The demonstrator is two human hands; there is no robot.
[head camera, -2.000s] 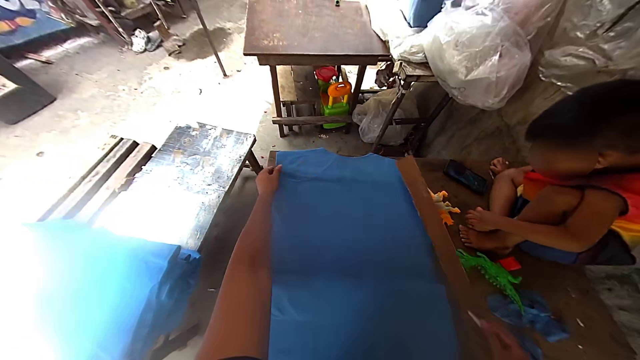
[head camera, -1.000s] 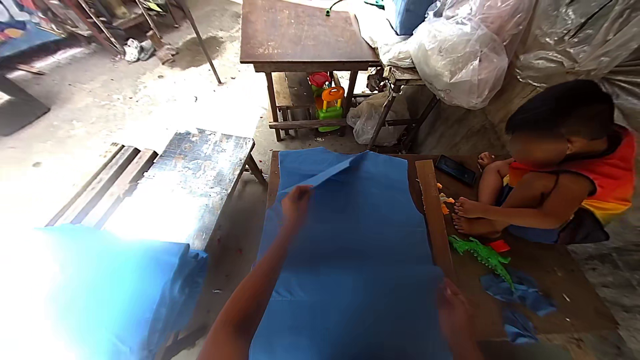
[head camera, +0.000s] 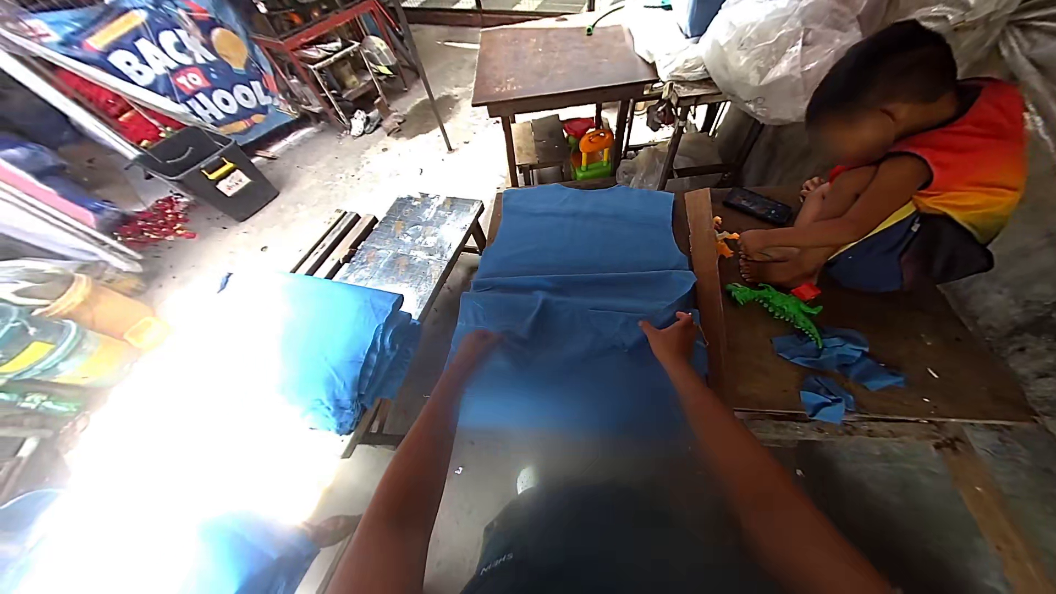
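Note:
Blue cloth cut like a garment panel [head camera: 586,231] lies on the wooden table, its upper part flat and its nearer part in crosswise folds. My left hand [head camera: 483,342] is at the left edge of the folded part, blurred, its grip hard to make out. At the right edge, my right hand [head camera: 672,334] has the cloth's edge between thumb and fingers. A wooden strip [head camera: 705,280] runs along the right side of the cloth. Left of the table, a thick stack of blue cloth [head camera: 346,338] rests on a bench [head camera: 421,239], partly lost in glare.
A person [head camera: 907,165] sits on the table's right part, beside a phone [head camera: 757,206], a green toy crocodile [head camera: 780,307] and blue scraps [head camera: 833,355]. Beyond stands a second wooden table [head camera: 561,66]; a dark bin [head camera: 210,169] is at far left.
My left hand has come from the cloth's upper part down to its nearer left side. The cloth's turned-over top corner now lies flat, and crosswise folds show lower down. The view has shifted.

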